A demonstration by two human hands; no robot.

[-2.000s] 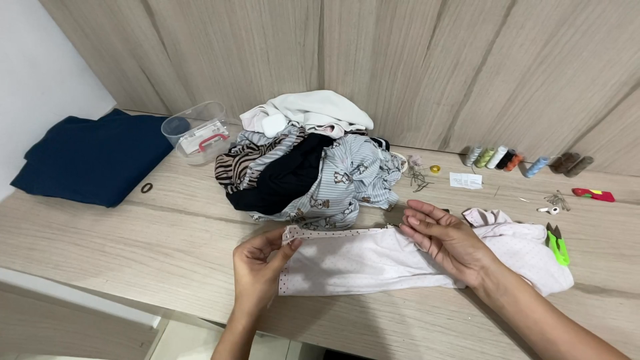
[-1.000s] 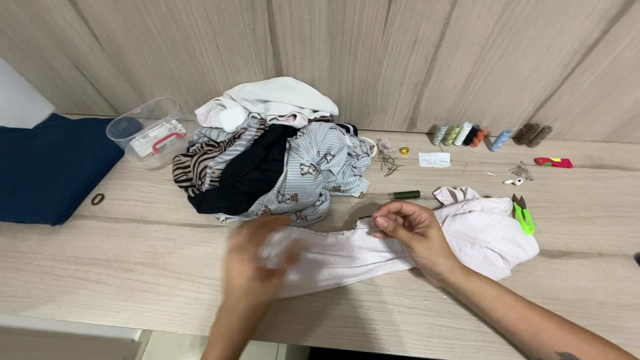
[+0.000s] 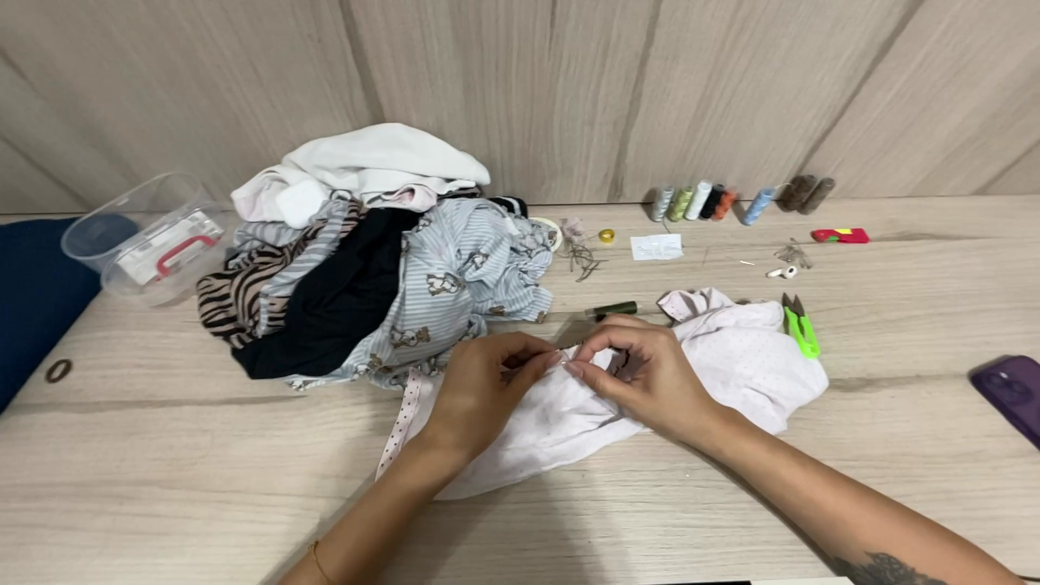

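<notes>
A white garment point(image 3: 536, 443) with a dotted trim lies across the wooden surface under both hands. My left hand point(image 3: 487, 390) pinches the garment's upper edge between thumb and forefinger. Close beside it, my right hand point(image 3: 642, 370) pinches the same edge, fingertips almost touching the left ones. Whether a needle is between the fingertips cannot be seen. Just behind the right hand lies a dark green cylindrical item point(image 3: 615, 309). Green thread snips point(image 3: 801, 327) rest against the garment's right side.
A heap of clothes point(image 3: 443, 268) sits behind my left hand, beside a clear plastic box point(image 3: 154, 244). Several thread spools point(image 3: 699, 201) stand along the back panel. A red item point(image 3: 841, 236), pins point(image 3: 792, 253) and a white paper point(image 3: 656, 247) lie in front. A purple phone point(image 3: 1011, 394) is far right.
My left hand has left the garment's left end and come right, up to my right hand at the upper edge. The view has shifted to the right.
</notes>
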